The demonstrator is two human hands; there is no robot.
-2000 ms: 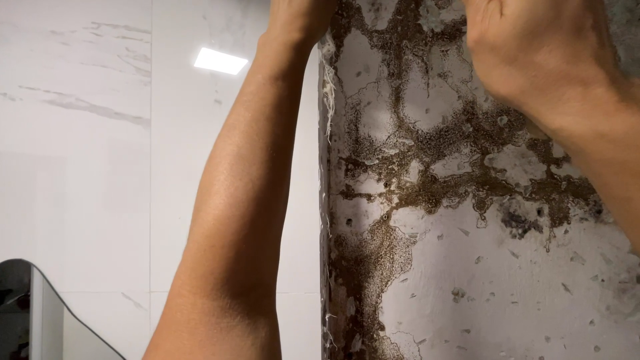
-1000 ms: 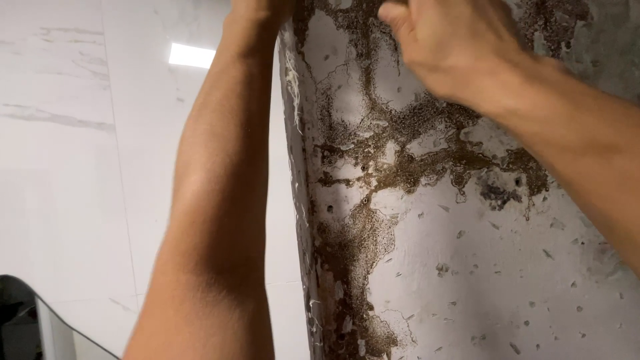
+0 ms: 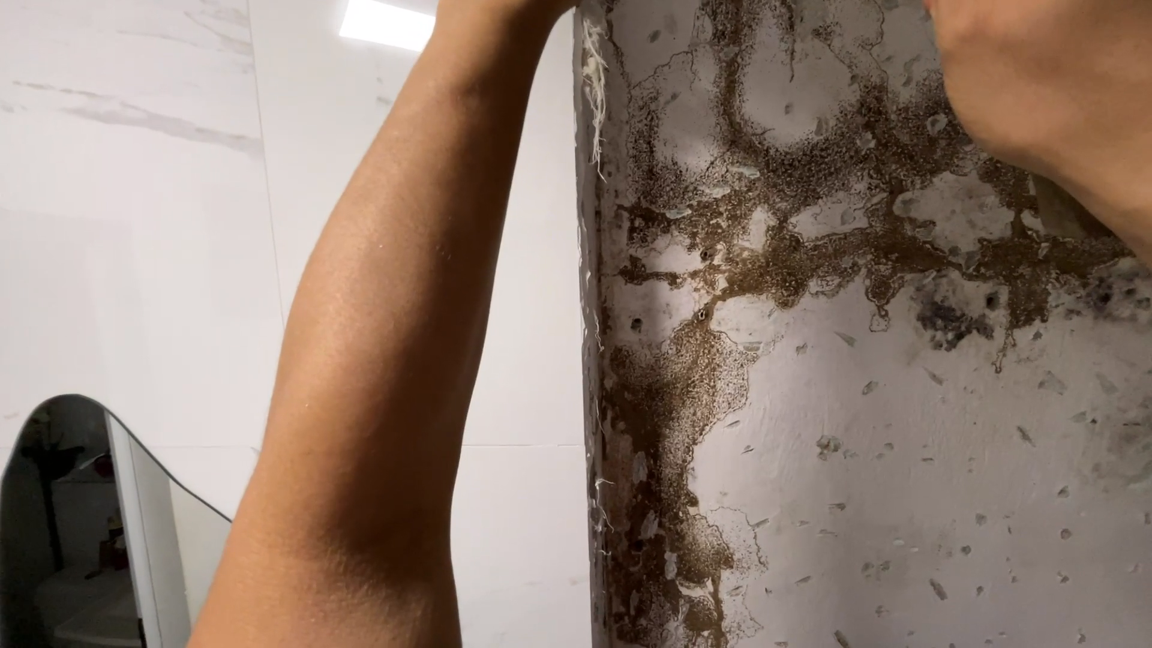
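My left arm reaches up across the white marbled wall tiles (image 3: 522,378). Only the base of my left hand (image 3: 540,7) shows at the top edge, by the upper end of the rough edge strip between tiles and bare wall; its fingers are cut off. At the upper right, the heel and wrist of my right hand (image 3: 1017,81) are in front of the stained plaster wall (image 3: 855,468), with fingers out of frame. Whether either hand holds anything is hidden. Brown, speckled stains (image 3: 810,261) branch over the plaster, which has many small chips.
A dark-rimmed mirror (image 3: 72,504) with a curved outline stands at the lower left, reflecting shelves and objects. Pale frayed fibres (image 3: 594,90) hang along the vertical edge of the tiling. A bright light reflection lies on the upper tiles.
My right hand has moved right across the stained wall since one second ago, when its thumb side showed in the frame. My left arm remains raised near the tile edge.
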